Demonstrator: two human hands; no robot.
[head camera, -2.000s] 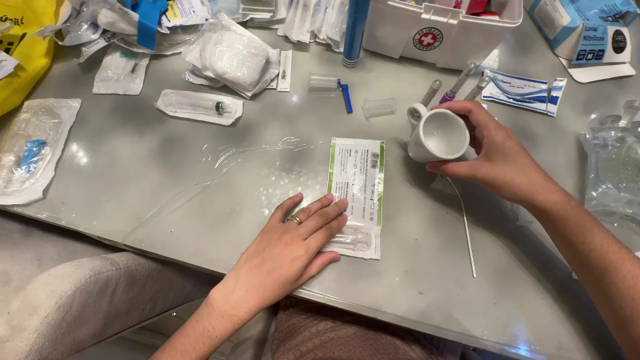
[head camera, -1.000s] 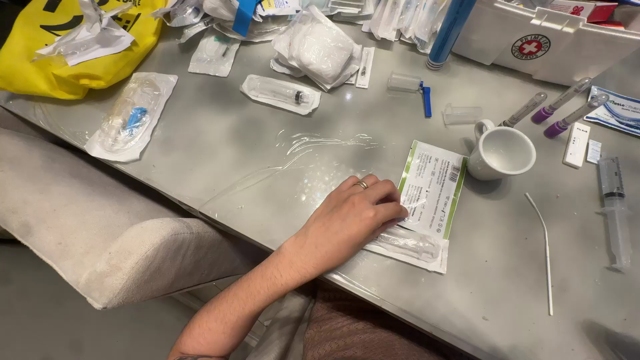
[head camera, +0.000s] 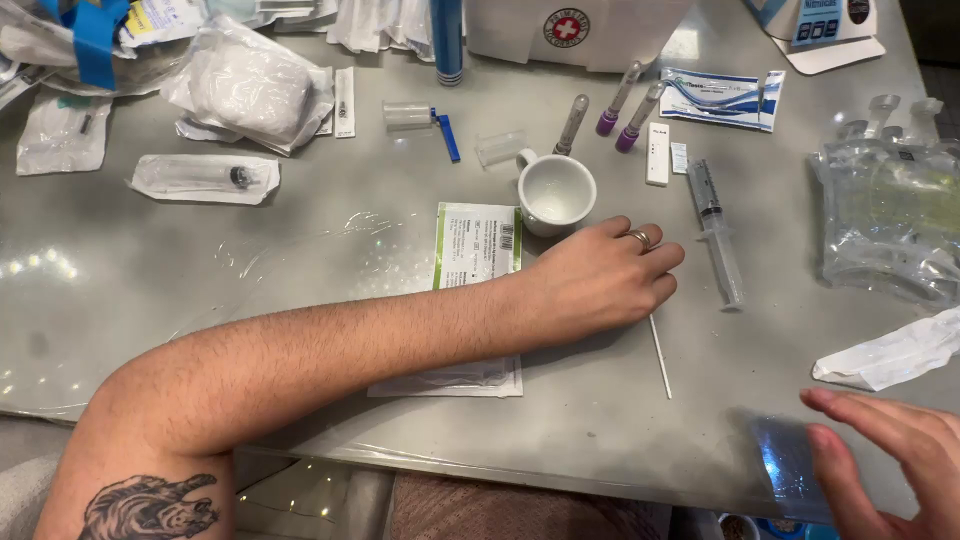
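Note:
My left hand reaches across the table with its fingers bent down over a thin white swab; its fingertips are hidden, so a grip on the swab cannot be made out. The left forearm crosses above a green-edged printed pouch. Just behind the hand stands a white ceramic cup. At the lower right, my right hand is partly in view, fingers apart and holding nothing. A large plastic syringe lies to the right of the left hand, near a white test cassette.
Purple-capped tubes, a clear plastic cylinder and a torn foil packet lie behind the cup. A first-aid box is at the back. Clear fluid bags and a white wrapper are at right, wrapped syringe at left.
My left hand has moved right from the printed pouch to the swab. The right hand, which held the cup two seconds ago, has let go of it and is now at lower right.

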